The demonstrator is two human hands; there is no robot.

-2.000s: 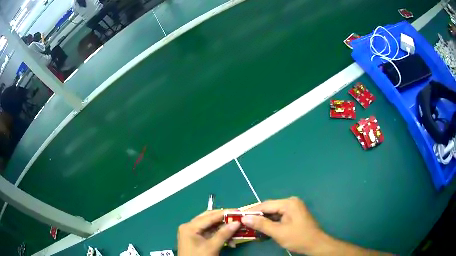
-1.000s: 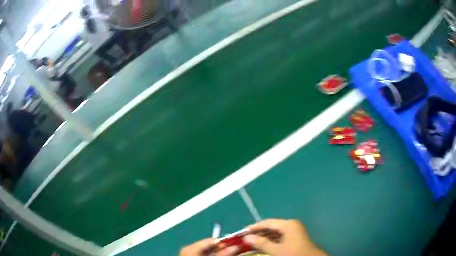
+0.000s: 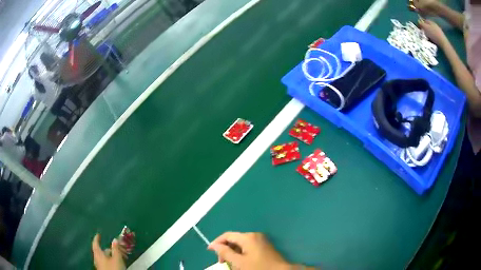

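My left hand (image 3: 109,255) is over the belt at the lower left, thumb and index finger apart. A blurred red board with a pale edge (image 3: 126,240) is right beside the thumb, and whether they touch is unclear. My right hand (image 3: 248,250) is over the bench at the bottom, fingers curled; I cannot tell if it holds anything. A white card with a yellow edge (image 3: 218,266) is partly visible under it. A board in a white shell (image 3: 238,131) lies on the belt. Loose red boards (image 3: 304,132) (image 3: 285,153) (image 3: 317,167) lie on the bench.
A blue tray (image 3: 364,138) at right holds a black block, charger with white cable and black strap. Another red board (image 3: 317,43) is behind it. Another person's hands (image 3: 433,32) are by white parts (image 3: 412,43). White edging (image 3: 227,185) divides bench and belt. A fan (image 3: 71,26) stands beyond.
The view has swung right. My hands have parted: the left has moved out over the belt with the red board beside it; the right stays over the bench.
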